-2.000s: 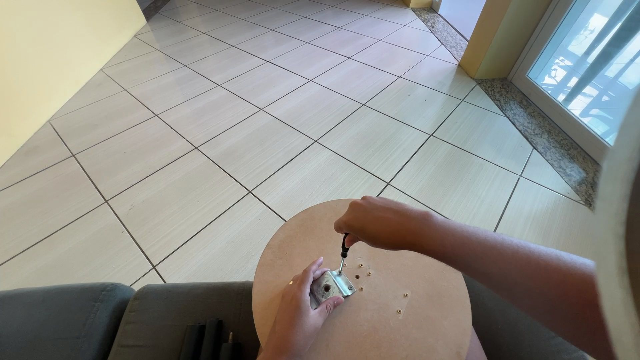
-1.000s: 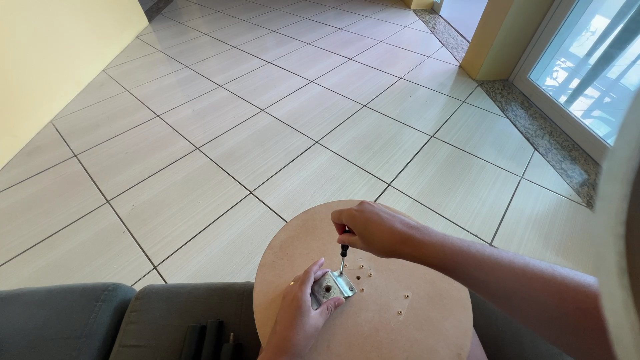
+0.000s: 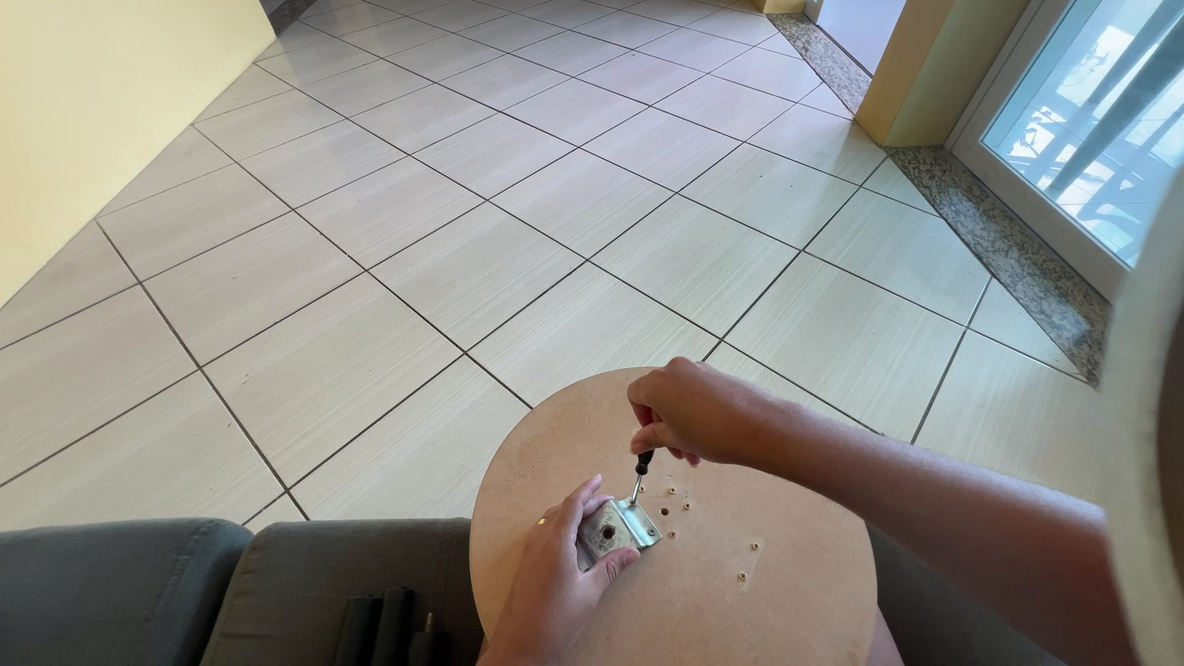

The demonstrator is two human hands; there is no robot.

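A round fibreboard disc (image 3: 684, 601) lies across the lap, with several small holes in its face. My left hand (image 3: 555, 564) grips a metal mounting bracket (image 3: 618, 529) against the disc, its thumb and fingers on opposite sides. My right hand (image 3: 689, 412) is closed around the handle of a screwdriver (image 3: 642, 465), held nearly upright. The screwdriver's tip meets the bracket's flange near its upper corner. A screw head shows at the flange's other end. Most of the handle is hidden in the fingers.
Grey upholstered cushions (image 3: 120, 573) lie behind the disc at the left. Several dark cylindrical legs (image 3: 393, 624) rest on them. Beyond is a tiled floor (image 3: 518, 231), with a yellow wall (image 3: 111, 111) at left and a glass door (image 3: 1073, 120) at right. A pale curved edge (image 3: 1147, 407) stands close at right.
My right hand has shifted its grip and turned on the screwdriver handle; the red part seen one second ago is now covered. My left hand and the bracket have stayed in place.
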